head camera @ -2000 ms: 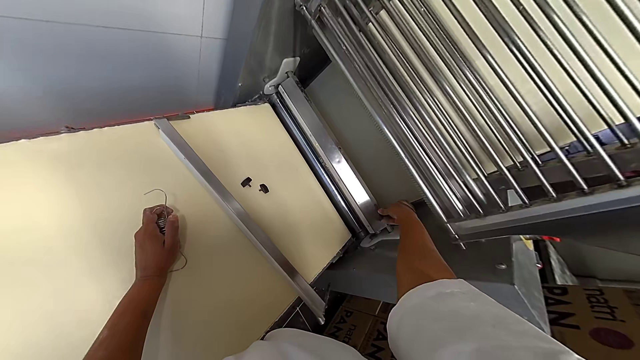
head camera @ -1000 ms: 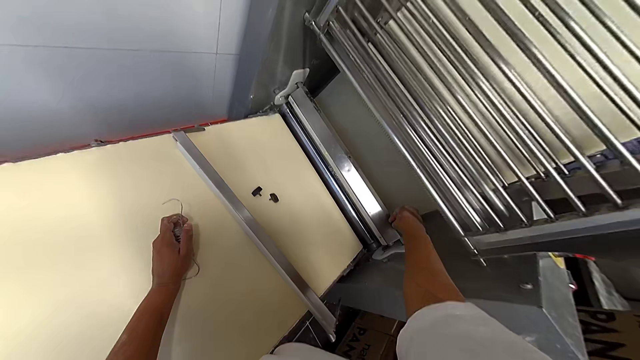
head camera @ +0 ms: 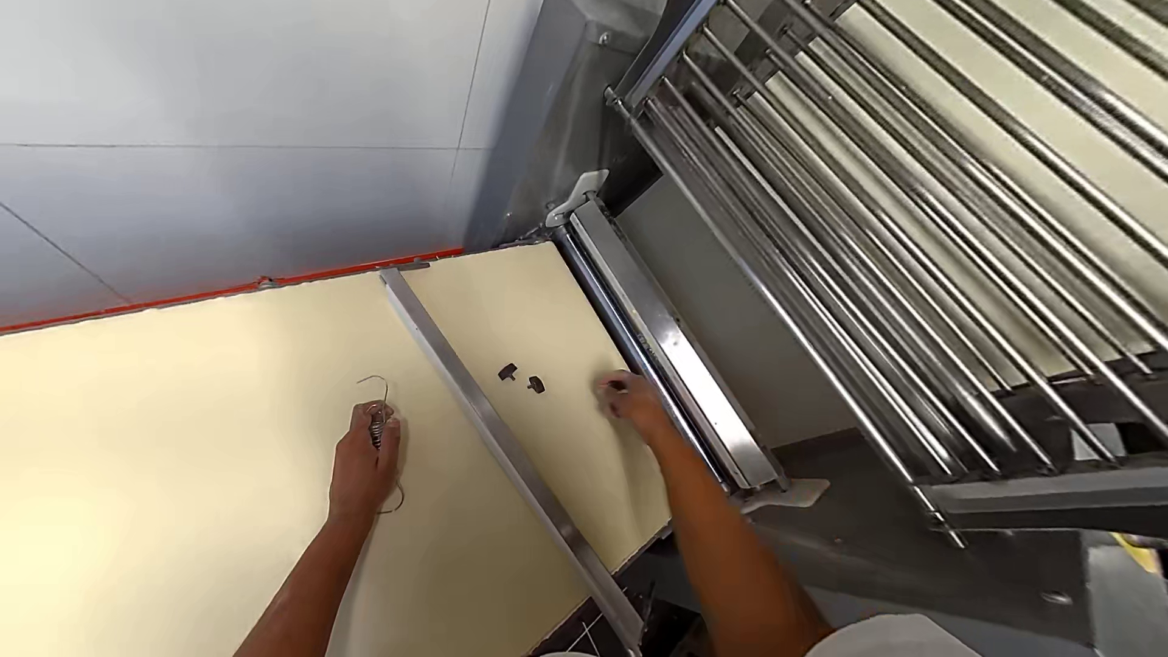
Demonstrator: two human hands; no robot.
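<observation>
My left hand [head camera: 365, 465] is closed around a coiled metal spring [head camera: 377, 427] with long hooked wire ends, over the cream conveyor belt [head camera: 228, 411]. My right hand [head camera: 630, 401], slightly blurred, is above the belt beside the metal roller [head camera: 607, 306]; whether it holds something small and dark is unclear. Between the hands, two dark knobs with short stems, one [head camera: 507, 371] left of the other [head camera: 537, 384], lie on the belt. A flat metal bar [head camera: 493, 433] crosses the belt between the knobs and my left hand.
A metal scraper bar [head camera: 675, 342] with pale end plates [head camera: 789, 494] spans the belt's end. To the right is a rack of steel rods [head camera: 849, 265] over another cream surface. A pale panelled wall [head camera: 228, 119] borders the belt's far edge.
My right hand has left the near end of the scraper bar and moved left, over the belt near the knobs. My left hand still holds the spring.
</observation>
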